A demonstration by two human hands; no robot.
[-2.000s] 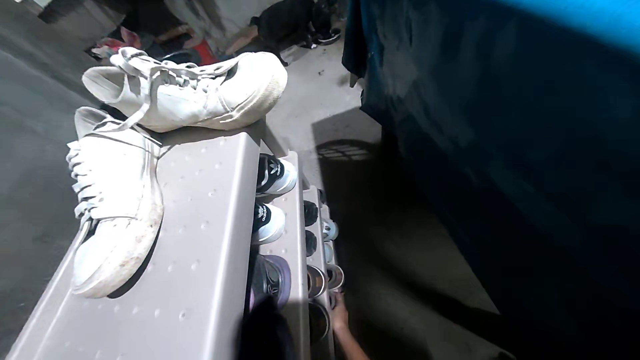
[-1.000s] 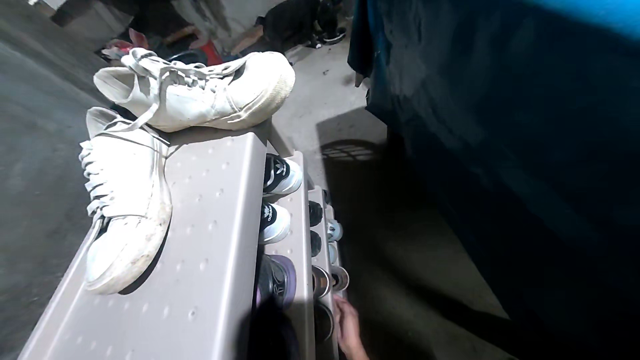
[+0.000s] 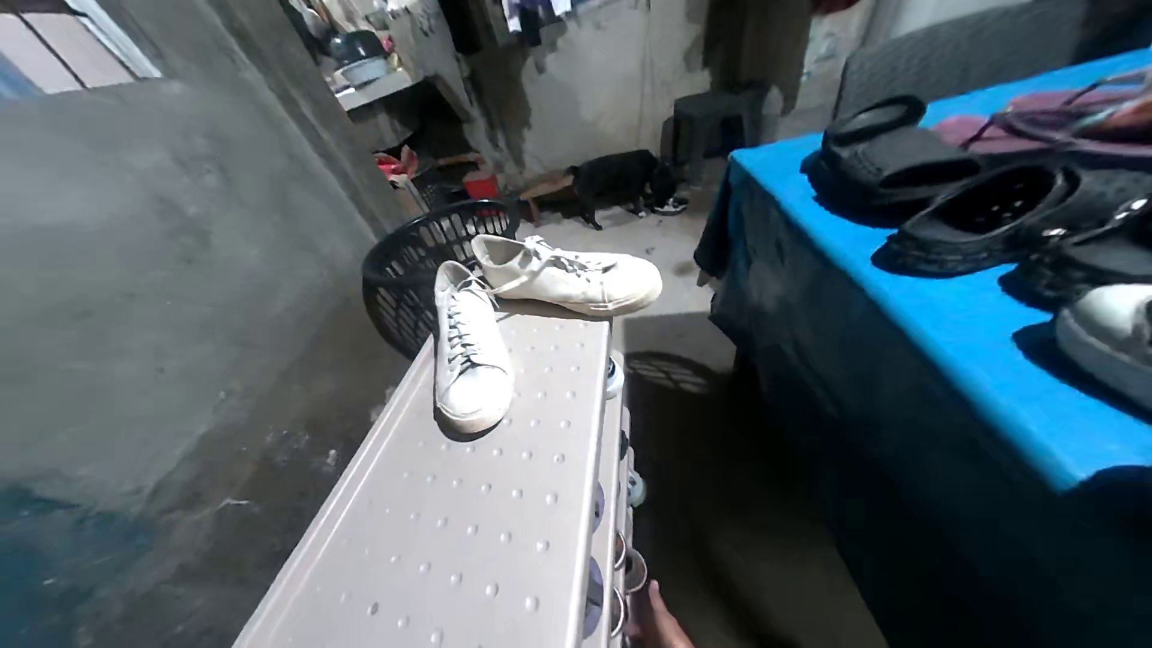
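Note:
Part of my right hand (image 3: 664, 621) shows at the bottom edge, right of a light plastic shoe rack (image 3: 468, 540). Its fingers are beside the shoes on a lower shelf; whether they hold one is hidden. A pair of white lace-up sneakers rests on the rack's top shelf at the far end: one sneaker (image 3: 474, 369) points toward me, the other (image 3: 576, 281) lies crosswise with its toe to the right. Shoe openings (image 3: 635, 571) stick out from the lower shelves. My left hand is out of the picture.
A table with a blue cover (image 3: 864, 270) stands at the right, bearing black clogs (image 3: 990, 216) and a white-and-grey shoe (image 3: 1111, 342). Behind the rack is a black plastic basket (image 3: 423, 261). A black animal (image 3: 616, 180) stands on the far floor; a grey wall (image 3: 180, 270) runs along the left.
The view has tilted up a lot, bringing the tabletop and far wall into sight. The sneakers stay on the rack. My right hand remains low beside the rack's shelves.

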